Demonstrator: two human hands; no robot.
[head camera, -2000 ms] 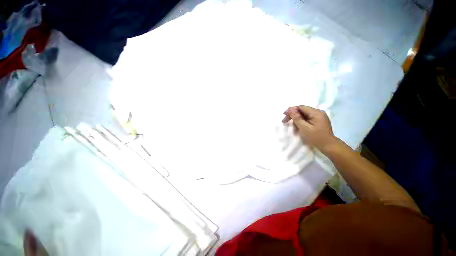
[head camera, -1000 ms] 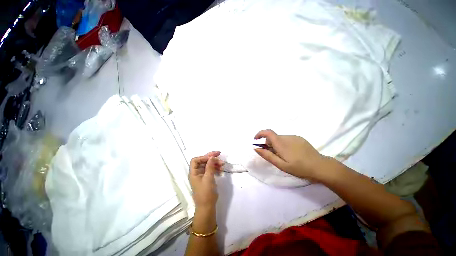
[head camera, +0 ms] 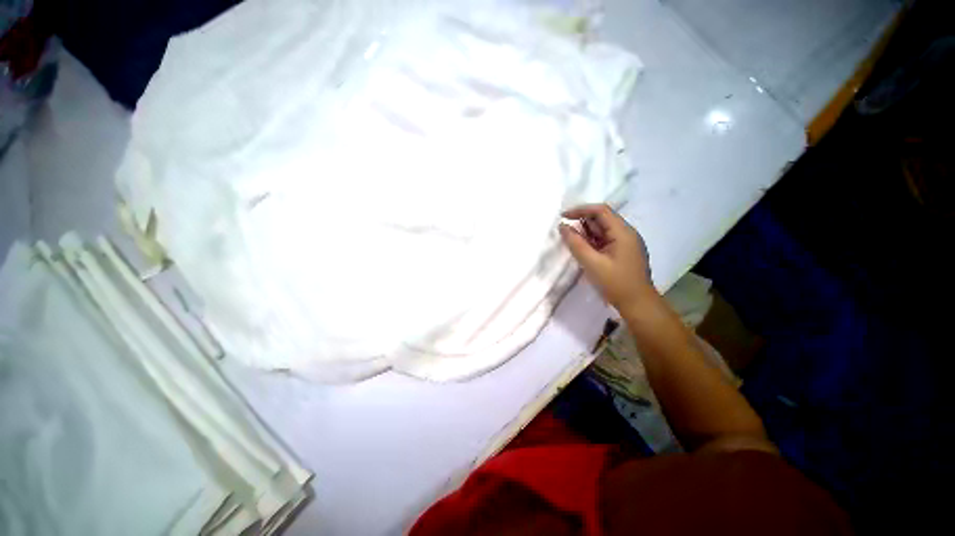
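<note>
A large loose heap of white garments [head camera: 346,209] fills the middle of the view, its centre washed out by glare. A stack of folded white garments [head camera: 94,387] lies at the lower left, its edges showing as parallel ridges. My right hand [head camera: 609,246] is at the heap's right edge, fingers curled, with a small dark thing at the fingers that looks like thread snips [head camera: 590,232]. Whether the fingertips also touch the cloth is unclear. My left hand is not in view.
The white table [head camera: 723,115] has an orange-brown edge at the upper right. Dark navy cloth [head camera: 120,37] lies at the upper left, with red and clear plastic at the far left rim. Pale cloth [head camera: 686,298] shows beyond the table edge, beside my right forearm.
My left hand, near the front of the heap a second ago, has left the picture. My right hand has moved from the heap's front to its right edge. The view has shifted right.
</note>
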